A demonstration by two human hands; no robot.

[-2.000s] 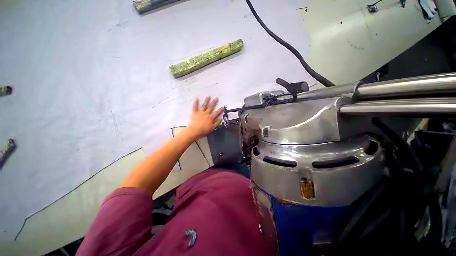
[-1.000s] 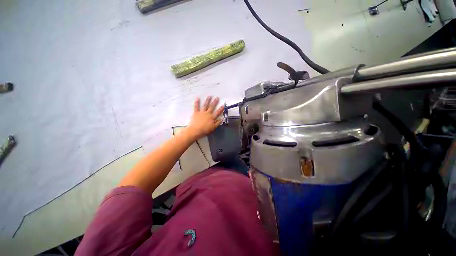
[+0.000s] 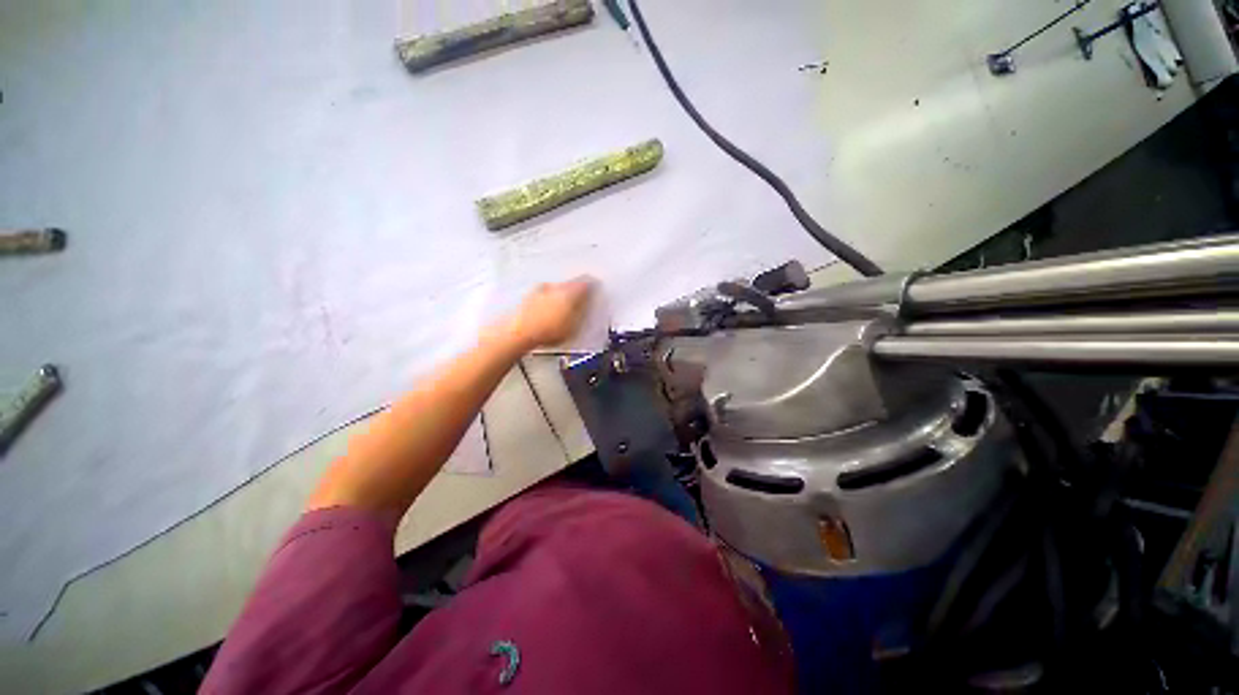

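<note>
The straight knife cutting machine [image 3: 842, 448], silver with a blue motor below, stands at the table's near edge, right of centre. Its metal rods run off to the right. A flat grey metal plate [image 3: 618, 414] shows at its left side. The white paper marker [image 3: 272, 245] covers the fabric lay, with a dark cut edge along its near side. My left hand [image 3: 557, 312] is over the paper just left of the machine, blurred, its fingers not clear. My right hand is not in view.
Two yellowish bar weights [image 3: 571, 185] lie on the paper beyond my left hand. Smaller bars [image 3: 30, 405] lie at the far left. The black power cable [image 3: 741, 149] trails over the table behind the machine. Thin rods with small dark feet [image 3: 1003, 63] lie at the far right.
My left hand has drawn its spread fingers together and shifted slightly. The machine's head and rods have tilted lower in view. The far bar weight shows more fully.
</note>
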